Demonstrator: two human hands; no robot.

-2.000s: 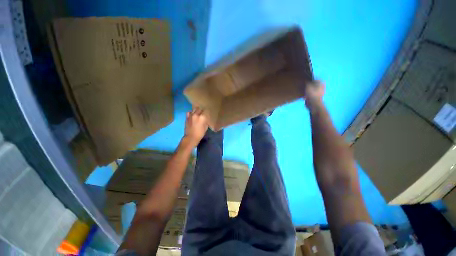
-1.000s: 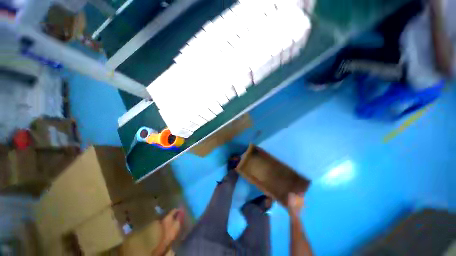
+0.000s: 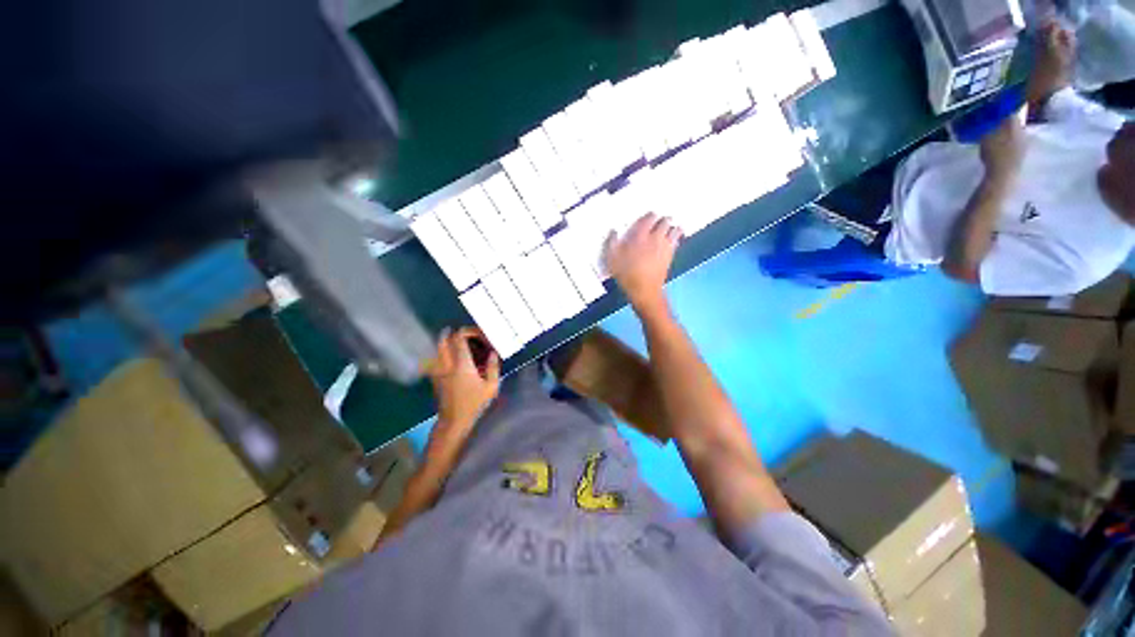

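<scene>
White unit boxes point(image 3: 672, 162) stand in two long rows on the green bench point(image 3: 859, 131). My right hand point(image 3: 645, 255) lies on the front row, palm down, fingers slightly apart. My left hand point(image 3: 467, 373) is at the bench's front edge, against the left end of that row. Its fingers are curled around a small dark gap; whether it holds something is unclear. A narrow yellowish patch shows beside it. A brown carton point(image 3: 616, 383) is low below the bench edge, partly hidden by my body and right forearm.
A grey metal arm point(image 3: 342, 280) and a large dark shape cover the upper left. Brown cartons point(image 3: 871, 510) stand at lower right, others point(image 3: 237, 560) at lower left. A person in a white shirt point(image 3: 1033, 205) is at right, by a blue stool point(image 3: 834, 255) and a scale-like device point(image 3: 965, 56).
The view has swung to the bench. My right hand has let go of the carton, now low below the bench, and moved onto the boxes. My left hand has come up to the row's left end.
</scene>
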